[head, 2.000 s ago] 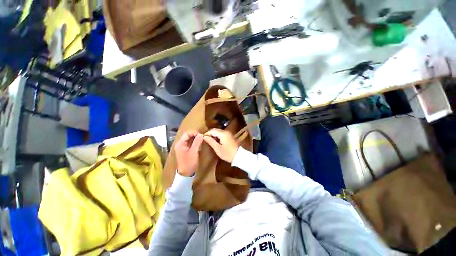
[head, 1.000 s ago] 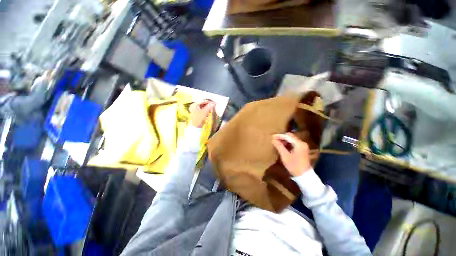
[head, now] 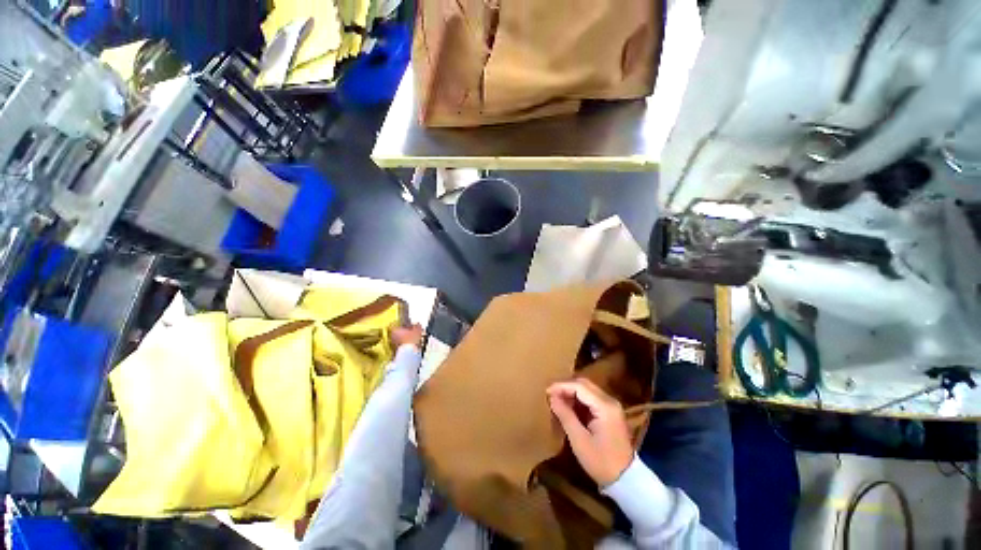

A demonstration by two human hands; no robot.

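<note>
A brown tote bag (head: 506, 376) lies on my lap, its mouth facing right with thin straps at the opening. My right hand (head: 594, 428) is at the bag's rim, thumb and fingers pinched together on the edge. Any fine thread there is too small to see. My left hand (head: 408, 335) is away from the bag, at the right edge of the yellow heap (head: 280, 397). It is small and its fingers are partly hidden, so its grip cannot be told.
Dark green looped scissors (head: 777, 349) lie on the white machine table at right. Brown bags (head: 538, 59) lie on the side table (head: 516, 163) ahead. A round grey bin (head: 487, 207) stands on the floor beyond my lap. Blue bins (head: 282, 220) are at left.
My left hand has left the bag rim and reached left to the yellow heap, where it now lies lower against the edge. My right hand has stayed at the bag's rim. The view has swung left.
</note>
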